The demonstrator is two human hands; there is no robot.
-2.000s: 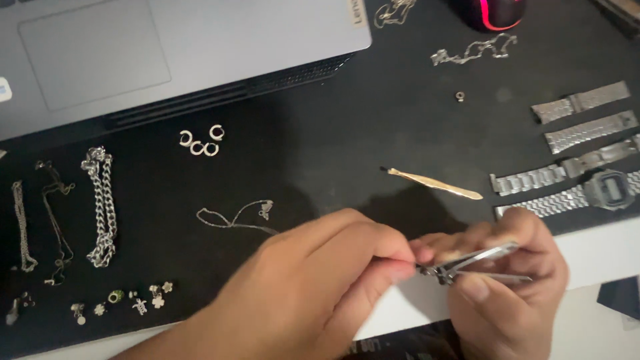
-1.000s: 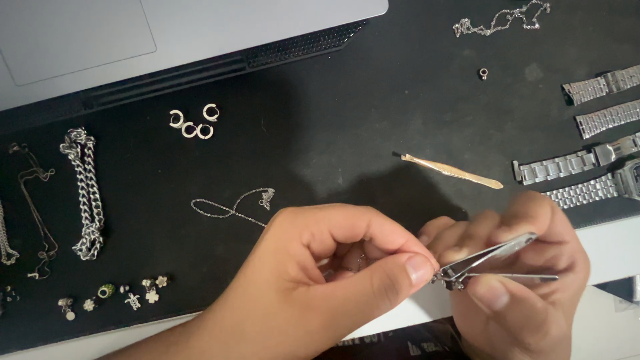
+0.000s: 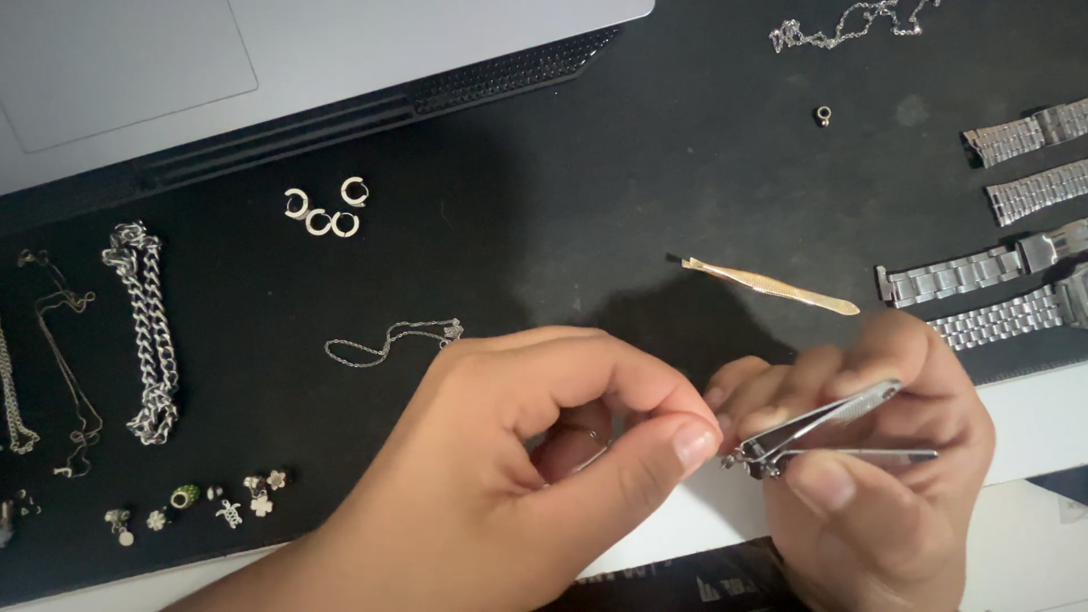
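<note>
My right hand [image 3: 875, 476] holds a metal nail clipper [image 3: 816, 425], its lever raised at an angle, between thumb and fingers. My left hand [image 3: 561, 459] pinches something small between thumb and index finger, right beside the clipper's jaws; a bit of thin chain [image 3: 597, 439] shows inside its curled fingers. Small metal links sit at the jaws, but whether the jaws grip them I cannot tell. Behind my left hand lies a fine silver chain [image 3: 361, 346], partly hidden by it. Gold-coloured tweezers [image 3: 769, 286] rest on the black mat beyond my right hand.
A laptop [image 3: 323, 51] stands at the upper left. Hoop earrings [image 3: 319, 221], a thick curb chain [image 3: 151, 331], thin chains [image 3: 64, 357] and several charms [image 3: 184, 496] lie left. On the right are metal watch bands [image 3: 956, 276], a small bead charm [image 3: 823, 116] and another chain [image 3: 841, 30].
Both hands stay together around the clipper. My left hand's fingers have curled and shifted, with the thumb now more in view. The view has moved closer to the mat.
</note>
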